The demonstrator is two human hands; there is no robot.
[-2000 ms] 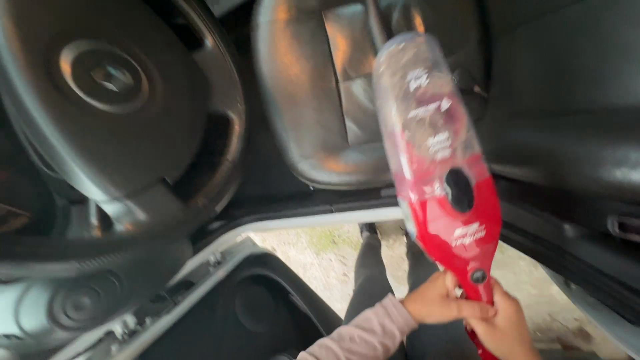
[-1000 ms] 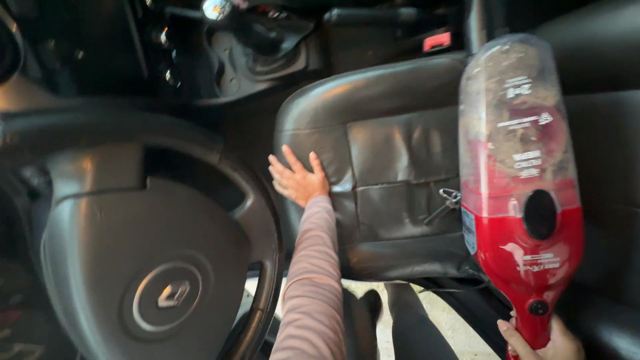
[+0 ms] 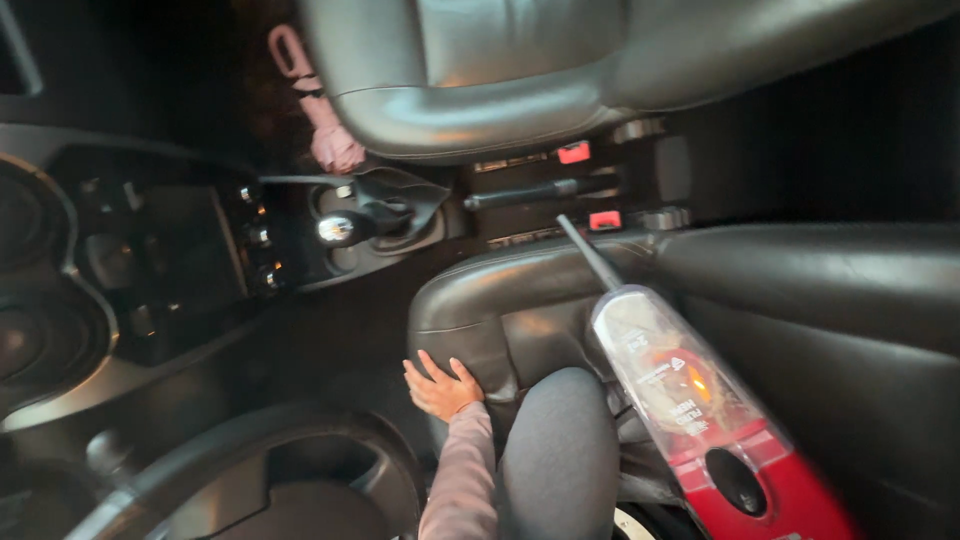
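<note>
A red handheld vacuum cleaner [image 3: 720, 420] with a clear dust container reaches up from the lower right. Its thin grey crevice nozzle [image 3: 589, 251] points toward the gap beside the handbrake. Dust and debris show inside the container. The vacuum's handle lies beyond the lower edge, and my right hand is out of view. My left hand [image 3: 444, 388] rests with fingers spread on the front edge of the black leather driver's seat [image 3: 555, 330], holding nothing. My knee in grey cloth is on that seat, between the hand and the vacuum.
The steering wheel [image 3: 300, 427] fills the lower left. Above it stand the gear lever [image 3: 337, 227] and the handbrake [image 3: 525, 195], between red seat-belt buckles [image 3: 604, 220]. The passenger seat [image 3: 510, 112] is at the top, with a folded pink umbrella [image 3: 334, 142] by its front edge.
The view has moved toward the centre console. My knee is now on the seat, and the vacuum's nozzle is in sight by the handbrake. My right hand has left the view.
</note>
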